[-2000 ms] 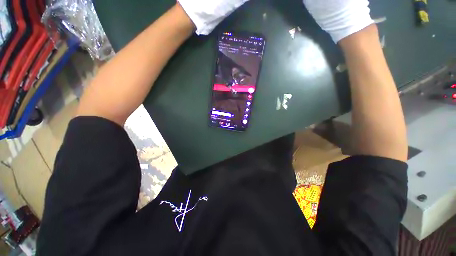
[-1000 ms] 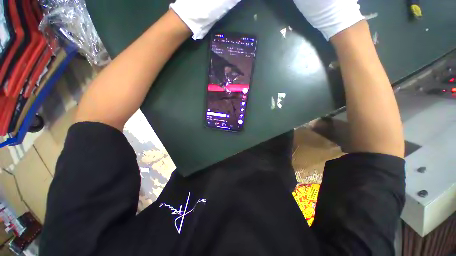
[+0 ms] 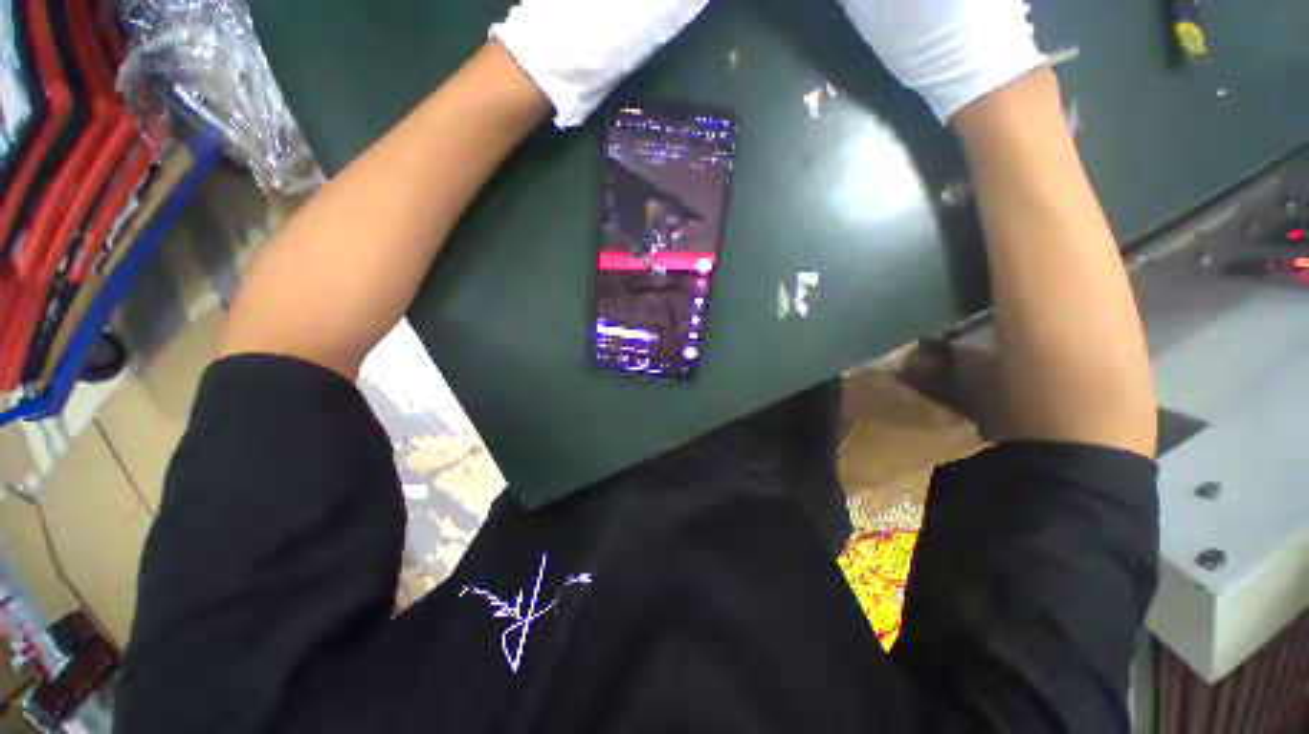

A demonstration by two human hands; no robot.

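A smartphone (image 3: 660,244) with a lit screen lies flat on the dark green bench top (image 3: 546,416), between my forearms. My left hand (image 3: 596,43), in a white glove, is at the top edge of the picture, beyond the phone to its upper left. My right hand (image 3: 948,43), also in a white glove, is at the top edge to the right. The fingers of both hands are cut off by the picture's edge, so I cannot see whether they hold anything. Neither visible part of a hand is on the phone.
Pale scraps (image 3: 800,294) lie on the bench. A yellow-and-black tool (image 3: 1189,36) lies at the upper right. Crumpled clear film (image 3: 216,86) is at the left bench edge, beside red stacks (image 3: 72,187). An off-white machine (image 3: 1235,430) stands right. Yellow-red packets (image 3: 879,574) show below.
Compared with the first frame, the view has shifted slightly, so the phone and bench sit a little further left. Both hands stay near the top edge; the phone stays lying on the bench.
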